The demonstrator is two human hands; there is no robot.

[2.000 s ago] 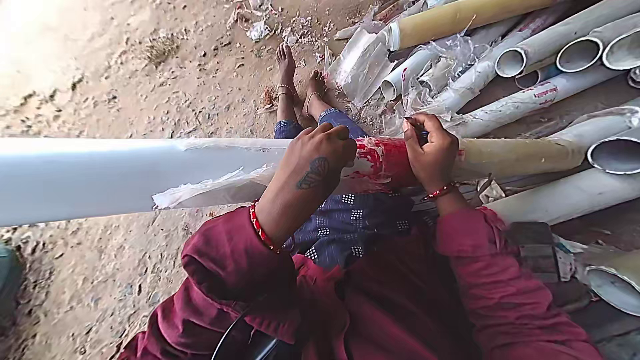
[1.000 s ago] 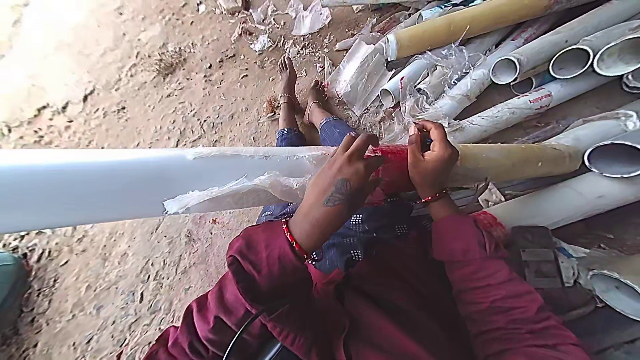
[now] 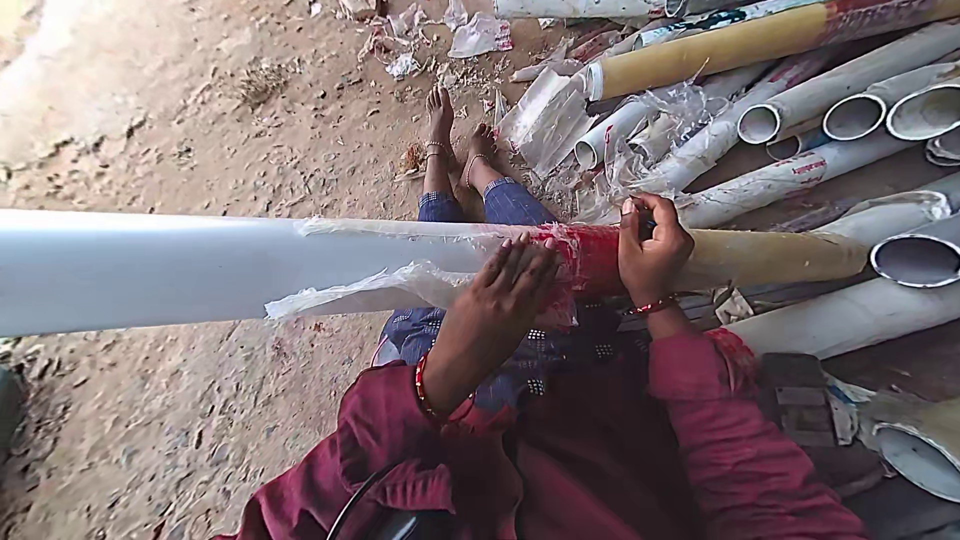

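Observation:
A long plastic pipe (image 3: 150,270) lies across my lap, smooth and white at the left, yellowed at the right. Around its middle is torn plastic film (image 3: 412,281), whose ragged strips point left and whose right part is printed red (image 3: 596,259). My left hand (image 3: 502,300) rests with fingers extended on the film beside the red part, gripping nothing that I can see. Over the right end of the red part, my right hand (image 3: 652,240) is curled, with thumb and index finger together around a small dark object, mostly hidden by the fingers.
Many used pipes (image 3: 795,172) are piled at the right, some with open ends towards me. Crumpled film (image 3: 551,120) lies by my bare feet (image 3: 442,120), and more scraps (image 3: 480,36) lie on the dirt ground at the top. A dark green object (image 3: 9,405) stands at the left edge.
My left hand, bent over the pipe two seconds ago, now lies flatter with fingers extended on the film. More of the loosened film strips shows to its left. My right hand stays near the red part.

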